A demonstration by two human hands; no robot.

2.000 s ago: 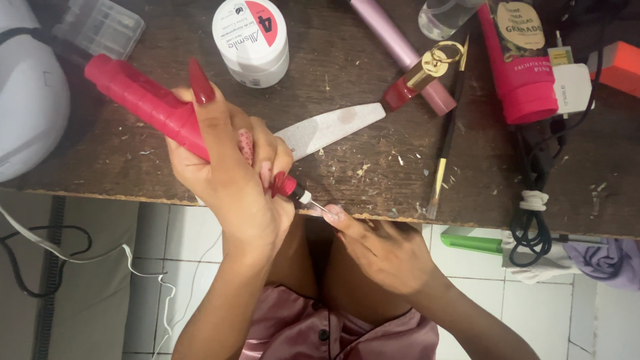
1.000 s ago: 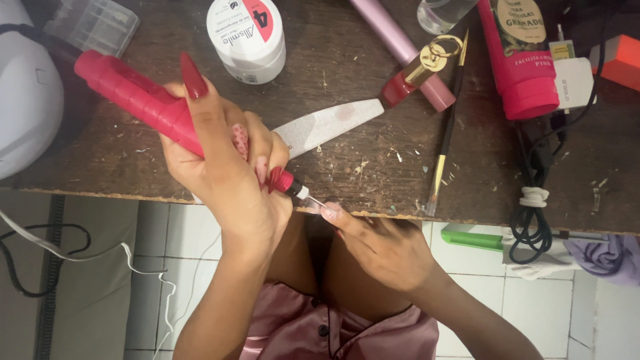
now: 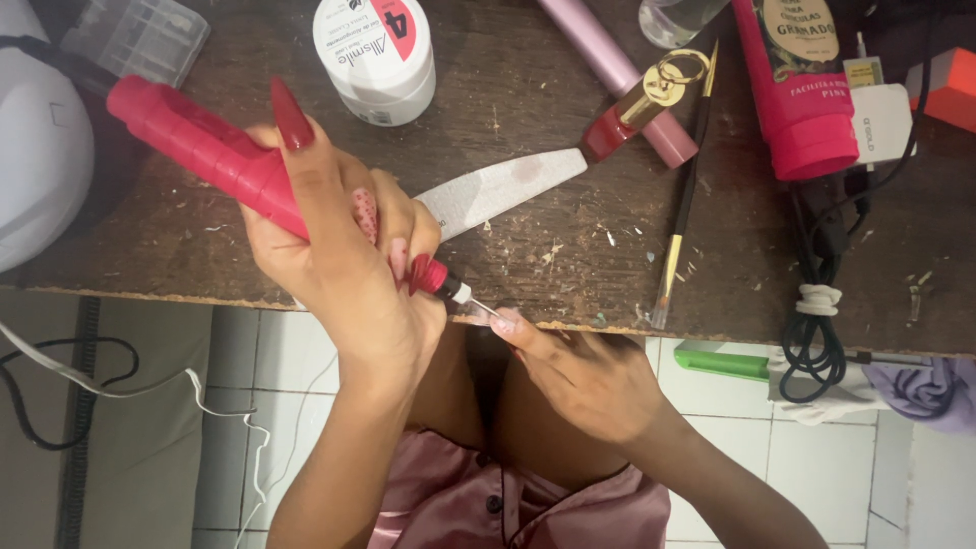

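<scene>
My left hand [image 3: 343, 221] is closed around a pink electric nail drill [image 3: 206, 156], held at a slant with its tip pointing down and right. The thin metal bit [image 3: 486, 309] reaches the fingernail [image 3: 505, 321] of an extended finger on my right hand [image 3: 595, 374]. That finger lies at the table's front edge; the others are bent back beneath and behind it, partly hidden. My right hand holds nothing visible. Long red and patterned pink nails show on my left hand. A grey nail file [image 3: 507, 191] lies just beyond the hands.
On the dark wooden table [image 3: 496, 274] are a white jar [image 3: 375, 65], a red polish bottle [image 3: 610, 133] touching a pink tube [image 3: 610, 57], and a thin brush [image 3: 685, 191]. A pink squeeze tube [image 3: 801, 107] and coiled black cable [image 3: 812, 358] are right; a white rounded device [image 3: 38, 152] is left.
</scene>
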